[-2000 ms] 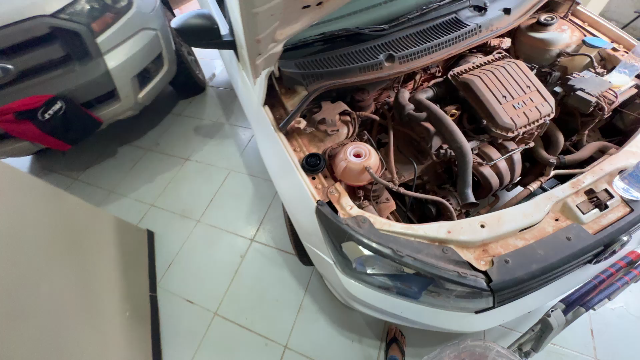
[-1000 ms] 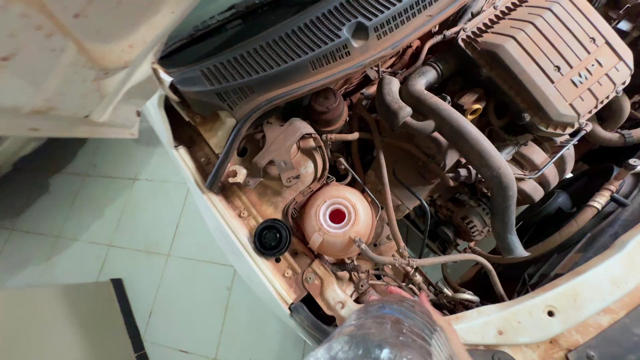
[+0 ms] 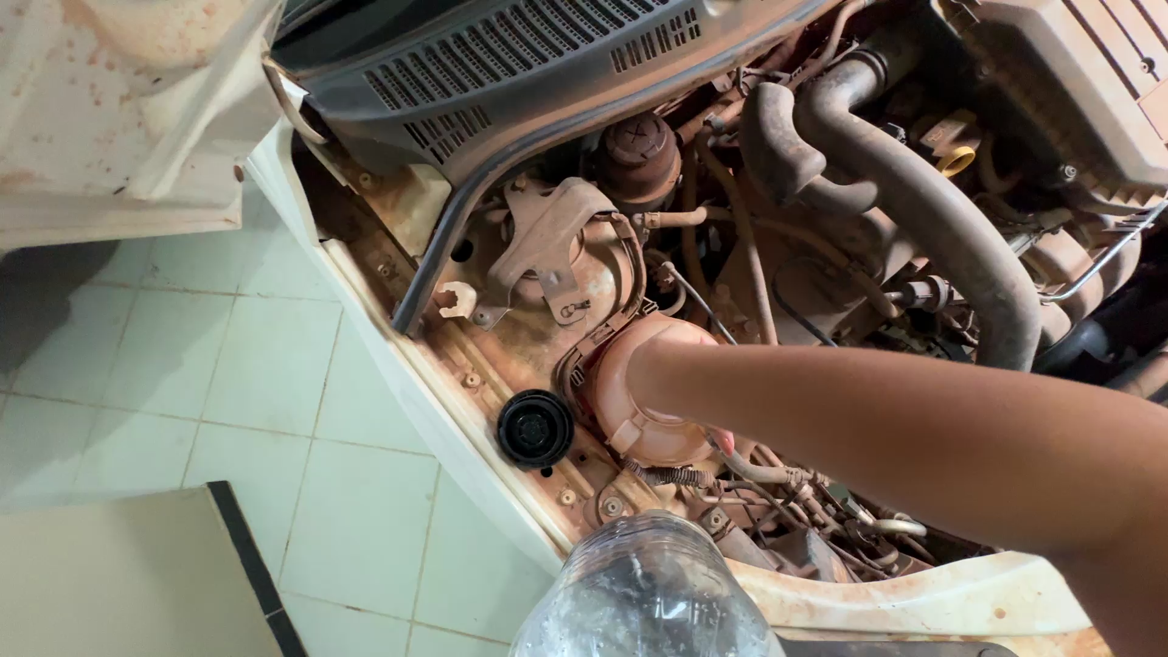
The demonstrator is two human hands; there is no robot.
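From the right, my right forearm reaches across the engine bay, and my right hand (image 3: 664, 376) lies over the dirt-stained coolant expansion tank (image 3: 643, 433). The hand covers the tank's opening; a fingertip shows at the tank's lower right side, while the other fingers are hidden. A black screw cap (image 3: 536, 429) rests on the inner fender edge, left of the tank and apart from it. At the bottom edge, a clear plastic bottle (image 3: 650, 593) is partly in view over the fender and front edge. My left hand is out of view, so what holds the bottle cannot be seen.
Dusty hoses (image 3: 949, 219) and the engine cover (image 3: 1058, 91) lie to the right. A brown reservoir (image 3: 639, 160) stands behind the tank, below the cowl grille (image 3: 520, 64). The raised hood (image 3: 119, 119) is at upper left, a beige panel (image 3: 119, 575) at lower left.
My right arm has come in over the expansion tank, whose opening showed a second ago. The bottle entered the view between the first two frames. The view has moved much closer to the engine bay.
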